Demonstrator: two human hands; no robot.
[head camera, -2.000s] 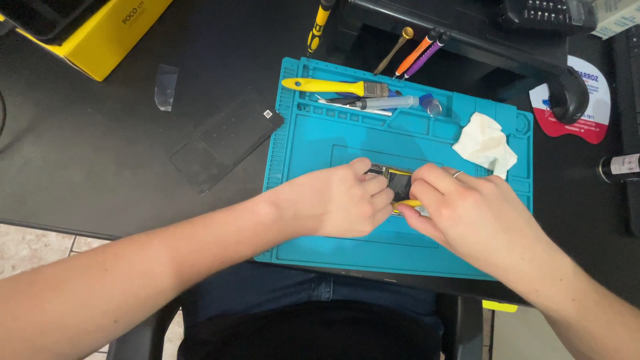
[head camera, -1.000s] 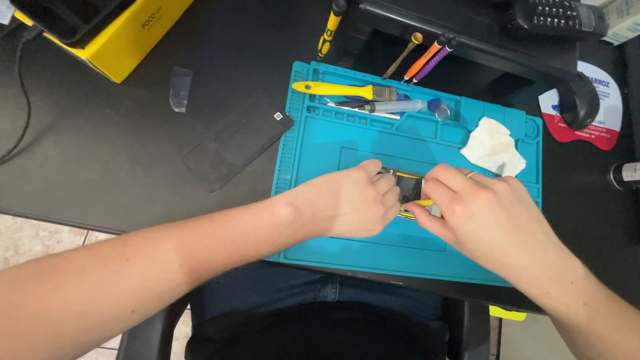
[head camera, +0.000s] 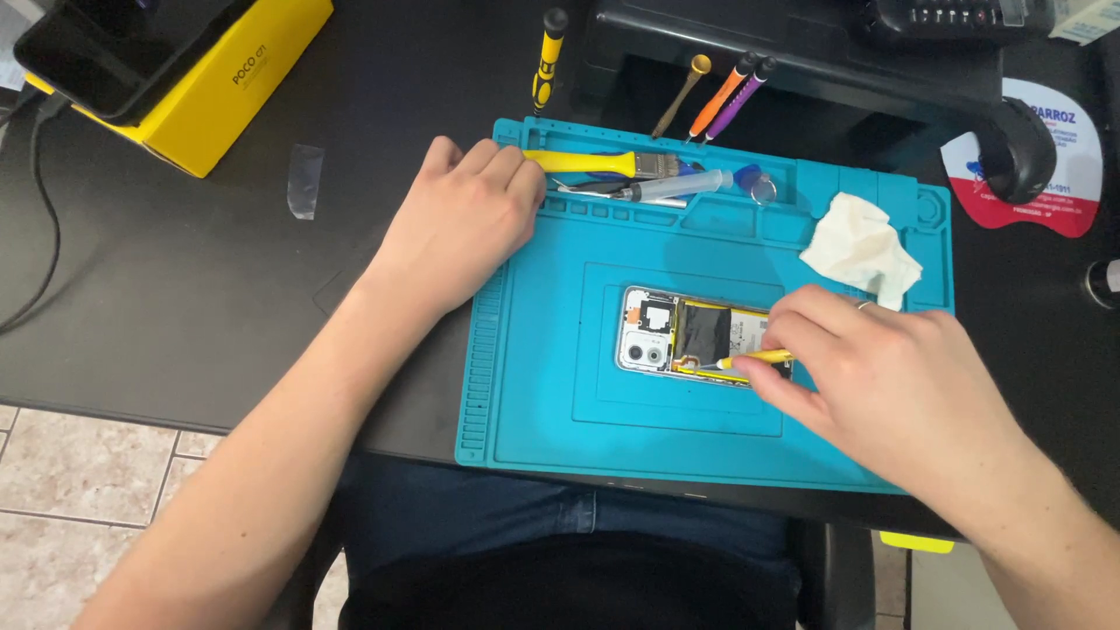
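A smartphone with its back cover off lies on the teal silicone repair mat, its battery and two camera lenses showing. My right hand holds a thin yellow-handled tool, whose tip is at the phone's lower edge beside the battery. My left hand is over the mat's upper left corner, by the handle end of a yellow-handled brush; its fingers are curled, and whether they grip anything is hidden. A clear syringe and tweezers lie below the brush in the mat's tray.
A crumpled white cloth or tissue lies at the mat's upper right. Several screwdrivers, one with an orange handle, stand behind the mat. A black phone rests on a yellow box at upper left. A clear plastic piece lies on the desk.
My left hand has left the phone and moved up and left to the mat's corner, uncovering the phone's camera end. My right hand stays at the phone with the yellow tool.
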